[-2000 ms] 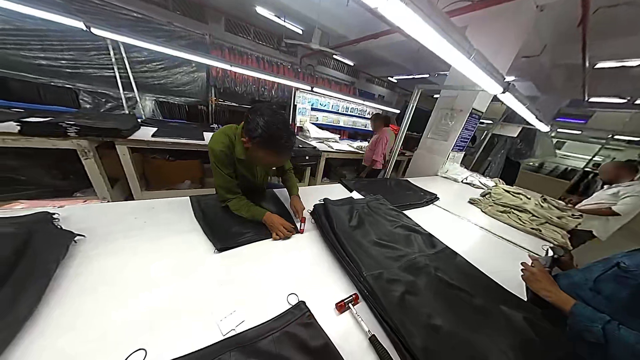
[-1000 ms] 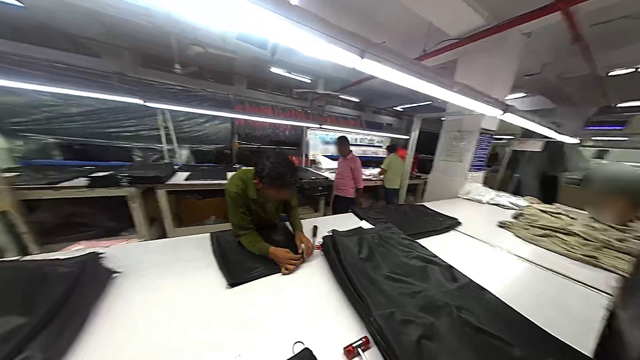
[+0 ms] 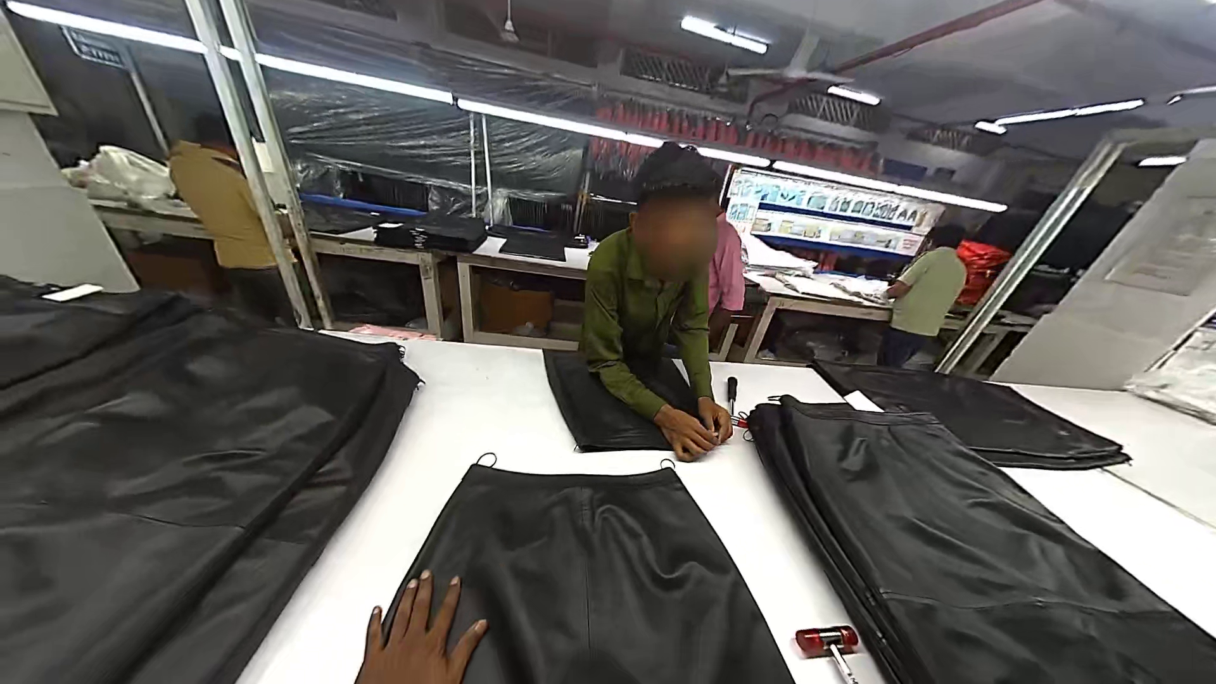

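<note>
My left hand [image 3: 418,635] lies flat, fingers spread, on the lower left side of a black leather-like skirt [image 3: 608,570], at the bottom of the head view. The skirt is laid out on the white table [image 3: 475,399], waistband away from me, with a thin loop at each top corner. My right hand is out of view. Right of the skirt rests a red-headed mallet [image 3: 826,641], its handle cut off by the lower edge. A stack of black garments [image 3: 988,532] stands beside the mallet, and a larger pile [image 3: 190,456] fills the left side.
Across the table a person [image 3: 655,304] in a green shirt bends over another black garment [image 3: 617,404], both hands at its corner. A screwdriver-like tool [image 3: 731,394] lies near those hands. More black garments [image 3: 978,418] are at the back right. Other people stand at benches behind.
The view has swung left and down. My left hand, not seen in the earlier frames, now lies on the skirt.
</note>
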